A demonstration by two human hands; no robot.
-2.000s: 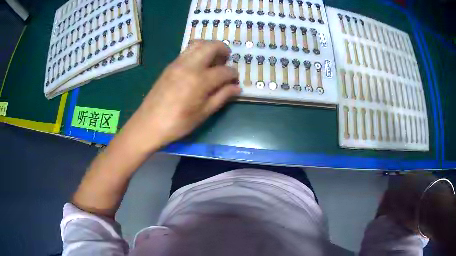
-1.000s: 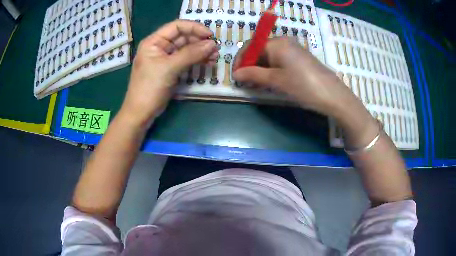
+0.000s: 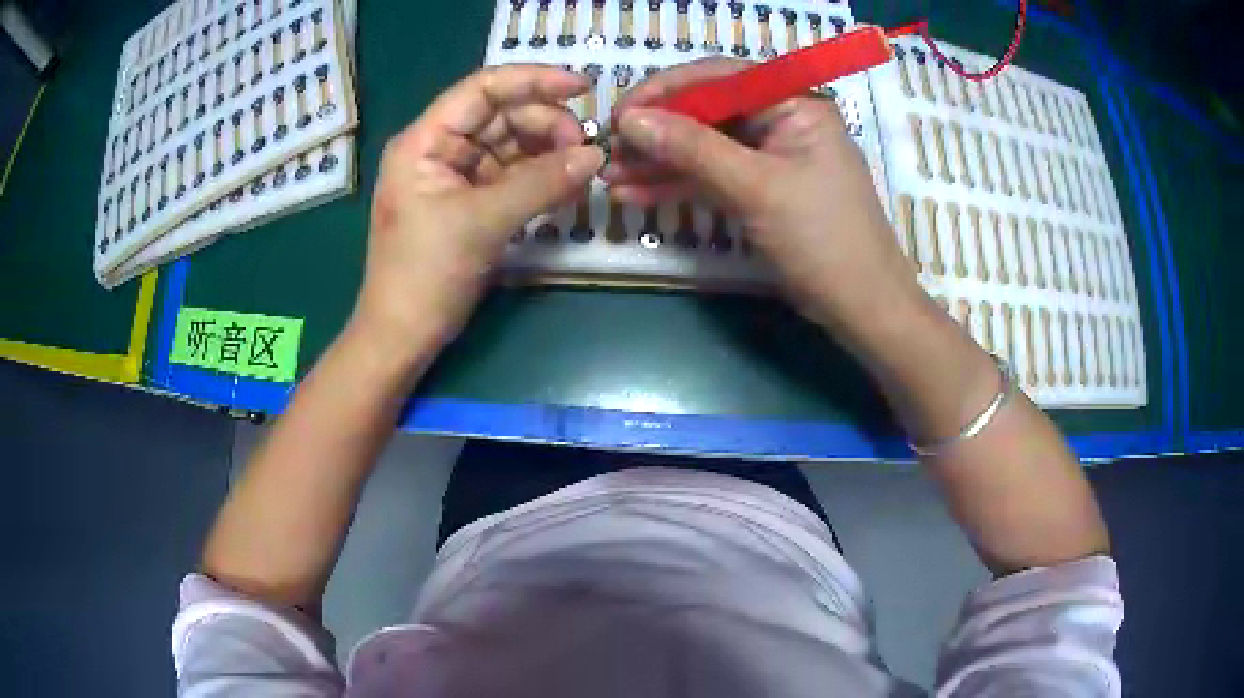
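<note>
My left hand pinches a tiny dark part between thumb and fingertip, above the centre foam tray. My right hand holds the red test probe like a pen, its front end hidden by my fingers beside the part. My fingertips of both hands meet or nearly meet there. The tray has rows of dumbbell-shaped slots with dark and some silvery round ends; my hands hide its middle. A thin red lead curves from the probe's rear end.
Stacked foam trays with dark-ended slots lie at the left. A tray with mostly tan slots lies at the right. A green label and blue tape mark the table's front edge. Yellow tape is at far left.
My right hand has come in from the lower right with the red probe and moved beside my left. The probe has swung from steep to slanting right. My left hand has turned, now pinching a part.
</note>
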